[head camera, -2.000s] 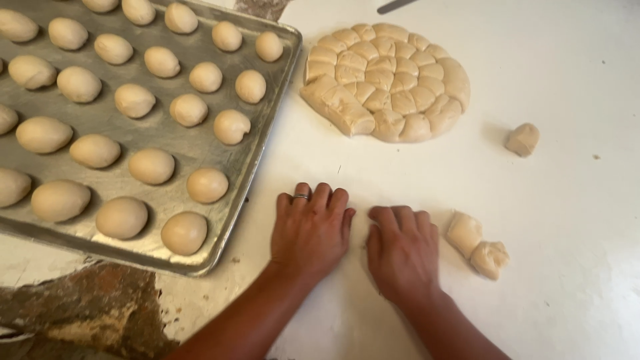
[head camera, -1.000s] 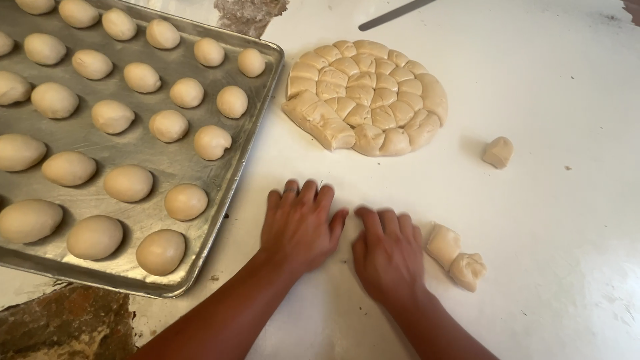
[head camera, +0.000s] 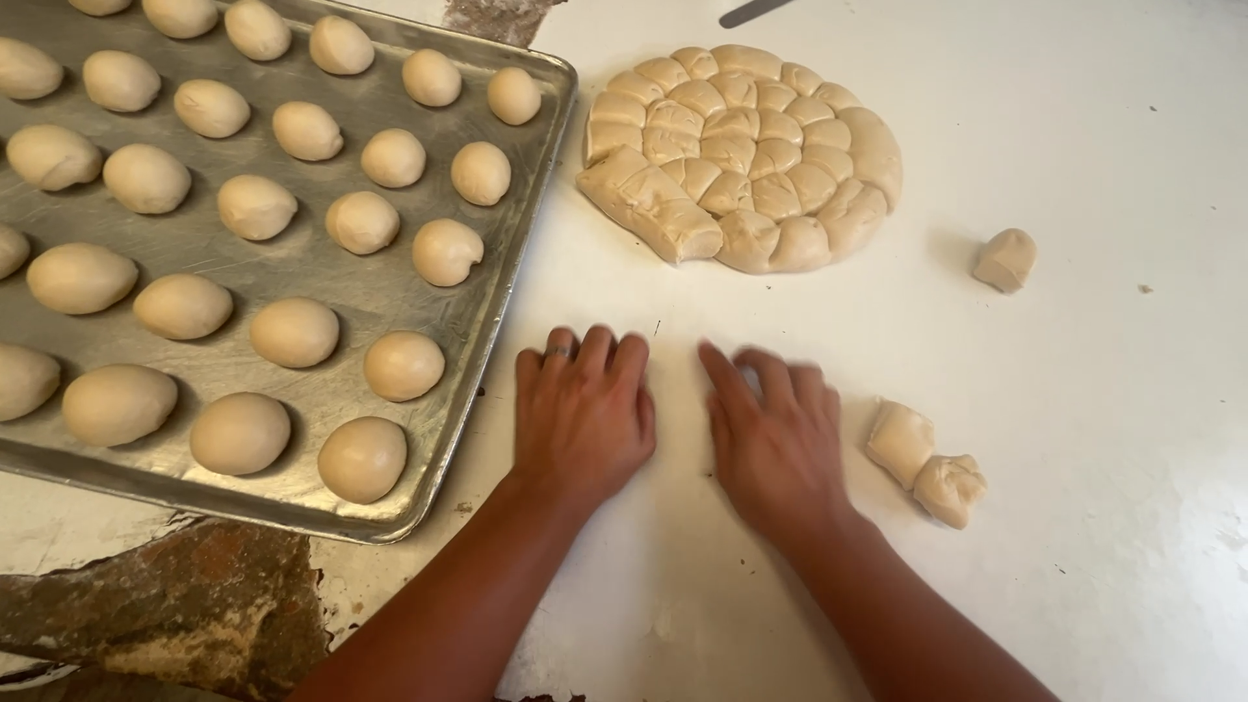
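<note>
My left hand (head camera: 588, 414), with a ring on one finger, lies palm down on the white tabletop, fingers curled under, right of the metal sheet tray's rim (head camera: 492, 331). My right hand (head camera: 775, 429) is cupped beside it, its index finger reaching forward, slightly blurred. Whatever lies beneath either palm is hidden. Beyond my hands sits a round slab of scored dough (head camera: 741, 156), with a thick dough strip (head camera: 648, 203) at its near left edge. Two touching dough pieces (head camera: 901, 442) rest right of my right hand. Rows of smooth dough balls (head camera: 362, 459) stand on the tray.
A single dough piece (head camera: 1005, 260) sits farther right on the white tabletop (head camera: 1102, 390). The end of a flat metal tool (head camera: 753, 12) shows at the top edge. Brown, worn patches (head camera: 175, 604) break the table surface below the tray.
My right index finger has stretched forward from the curled shape it had before. Both hands remain side by side on the tabletop. The dough and the tray look unchanged.
</note>
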